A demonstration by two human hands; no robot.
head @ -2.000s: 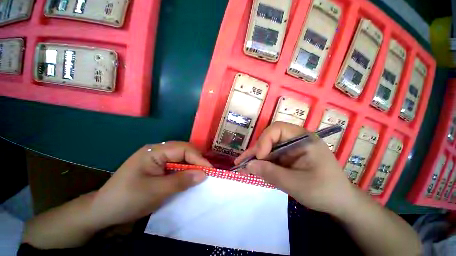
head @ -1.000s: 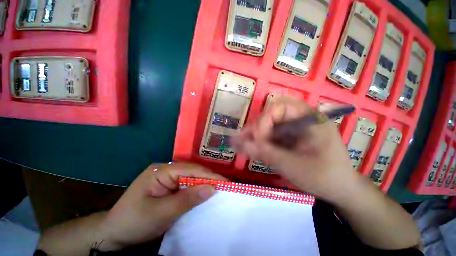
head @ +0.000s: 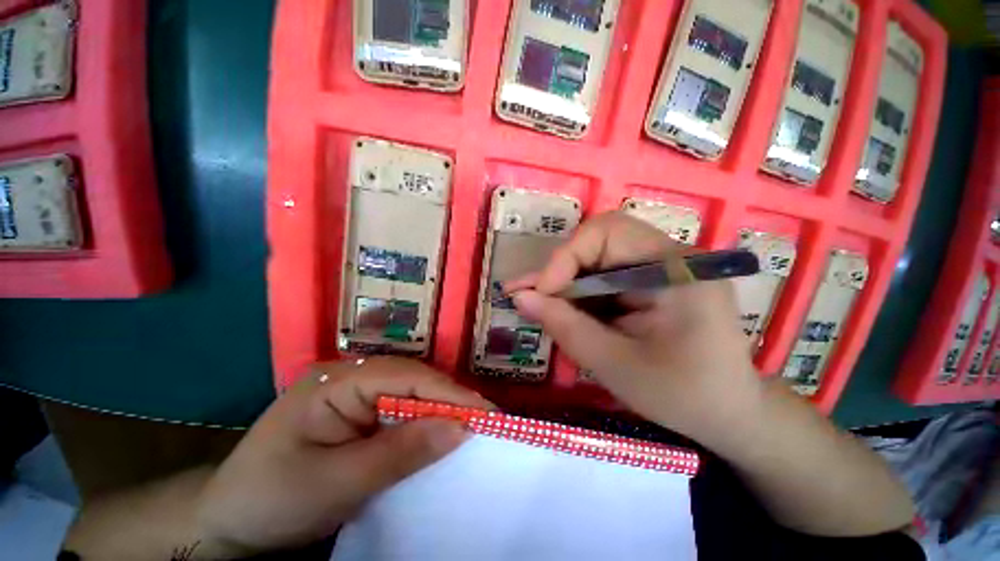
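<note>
My left hand (head: 329,444) holds the red label sheet (head: 548,433) by its left end. Its red dotted strip runs along the top and the white backing hangs below. My right hand (head: 647,312) holds dark tweezers (head: 669,272) like a pen. The tip is over the middle of an open gold-beige phone (head: 534,239), in the second pocket of the front row, near its card slots. My fingers partly hide that phone's right side. I cannot tell if a sticker is on the tip. White dots are on my left index finger.
The red-pink foam tray (head: 298,197) holds two rows of open phones. Another foam tray (head: 115,142) with phones is at the left, and part of a third tray (head: 943,362) is at the right edge. The green bench (head: 214,219) shows between the trays.
The trays have shifted left in view. My right hand has gone from the sheet, over the first front-row phone, to the second. My left hand still holds the sheet.
</note>
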